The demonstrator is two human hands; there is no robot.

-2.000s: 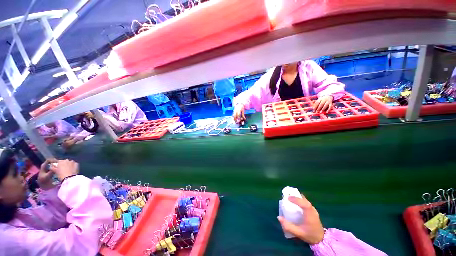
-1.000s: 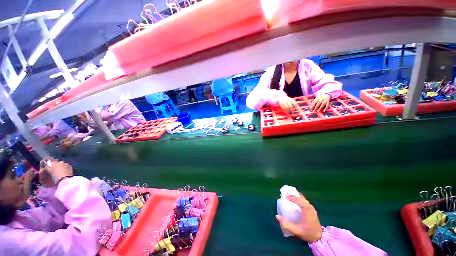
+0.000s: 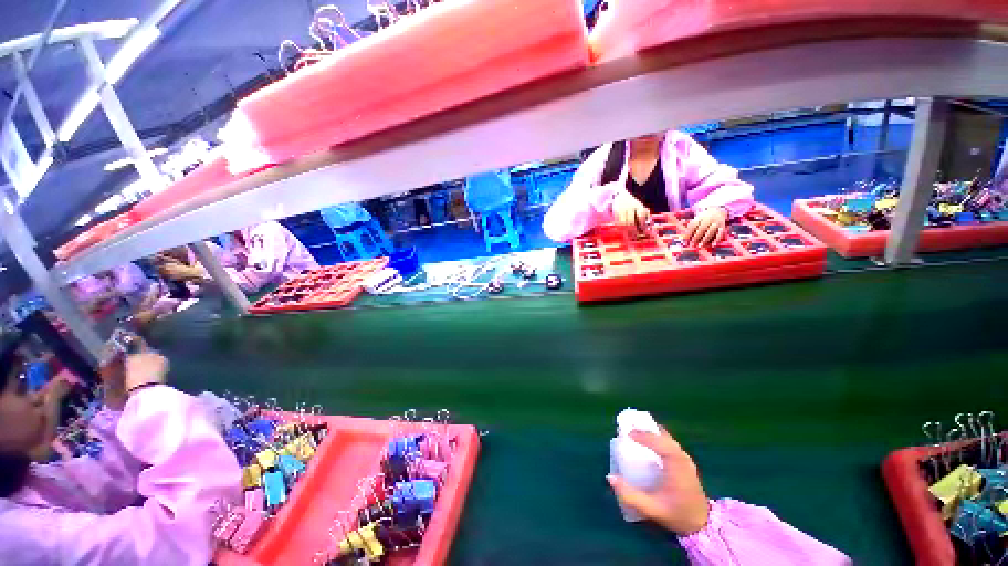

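A smooth white bottle (image 3: 633, 467) with a tapered top is upright, slightly tilted, above the dark green belt (image 3: 531, 376). My right hand (image 3: 672, 486), bare with a pink sleeve, is closed around its right side, thumb across the front. What the bottle's far side touches is hidden. My left hand is not in the picture.
A divided red tray (image 3: 470, 464) of coloured binder clips lies left, another red tray (image 3: 909, 498) right. A worker in pink sits at left. Across the belt, a person's hands are at a red compartment tray (image 3: 707, 283). White cables (image 3: 486, 276) lie beside it. A grey frame (image 3: 619, 105) spans overhead.
The person across the belt has brought one hand from the cables onto the compartment tray. The left worker's hands have shifted slightly. My right hand still holds the bottle in nearly the same place.
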